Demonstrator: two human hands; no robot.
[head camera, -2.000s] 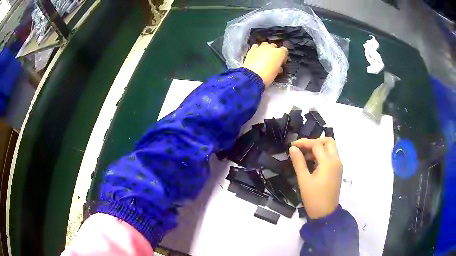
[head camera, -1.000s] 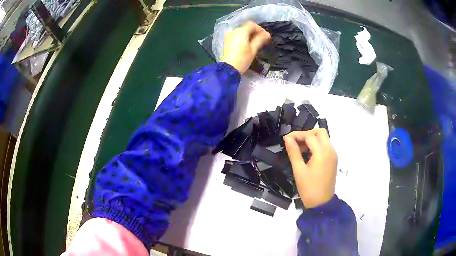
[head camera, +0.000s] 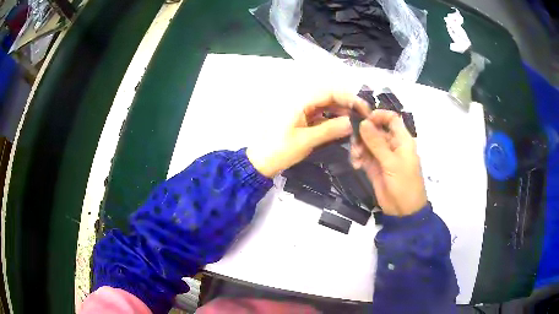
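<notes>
My left hand and my right hand meet fingertip to fingertip over the pile of black strips. A small dark strip is between the fingertips of both hands; it is partly hidden and blurred, so I cannot tell if it is one piece or more. The pile lies loose on the white sheet, partly covered by my hands. The open clear bag beyond the sheet holds more black strips; its far side is cut off by the picture's top edge.
A crumpled white tissue and a small yellowish-green translucent bag lie at the far right. A blue disc is at the sheet's right edge, with a long dark item beside it. A cream-white rail runs along the left.
My left hand has left the bag and come back over the pile to meet my right hand, with a dark strip now between their fingertips. The view has tilted lower.
</notes>
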